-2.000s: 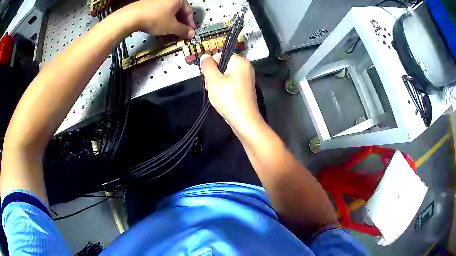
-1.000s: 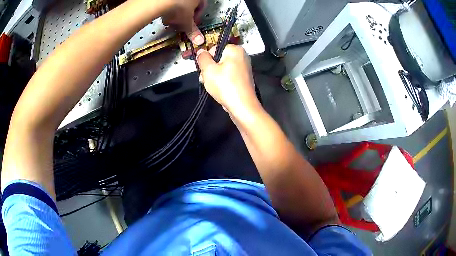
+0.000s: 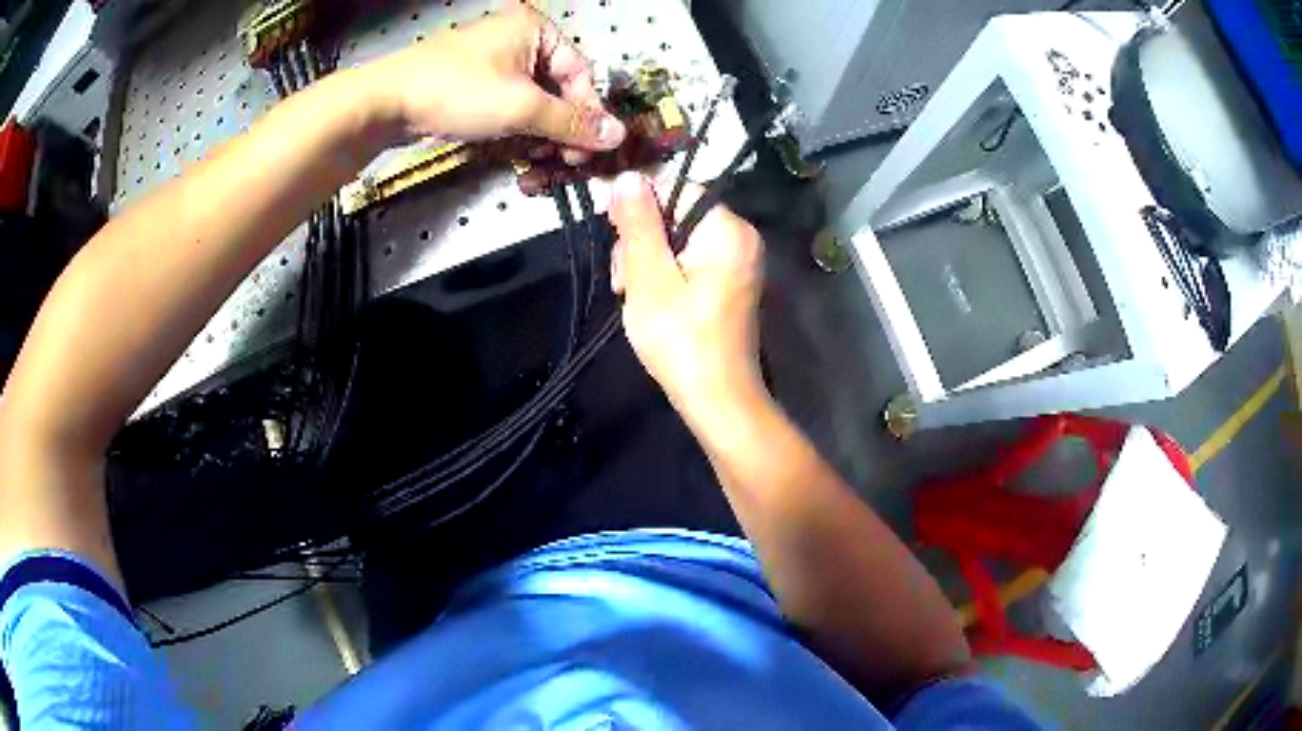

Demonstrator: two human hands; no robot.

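The brass and reddish-brown fixture point(image 3: 660, 132) lies at the plate's right part, partly hidden by my left hand. My left hand point(image 3: 521, 89) is over it, thumb and fingers together at its front edge; whether they pinch a cable end is hidden. My right hand point(image 3: 695, 286) is just right of and below it, closed around a bunch of black cables point(image 3: 500, 429) whose tips fan out above the fist. A few cables hang from the fixture's left part. A long brass bar point(image 3: 406, 176) sticks out to its left.
The perforated plate point(image 3: 464, 214) lies under the fixture. Another fixture point(image 3: 277, 32) with hanging cables is at the top left. Black cables and dark cloth cover the lap. At right stand a white open frame point(image 3: 1050, 389) and a red stool point(image 3: 1000, 500) with a white sheet point(image 3: 1142, 564).
My right hand has moved slightly right and down from the fixture, and the cable tips have spread apart. My left hand has moved right from pressing on the fixture to its front edge.
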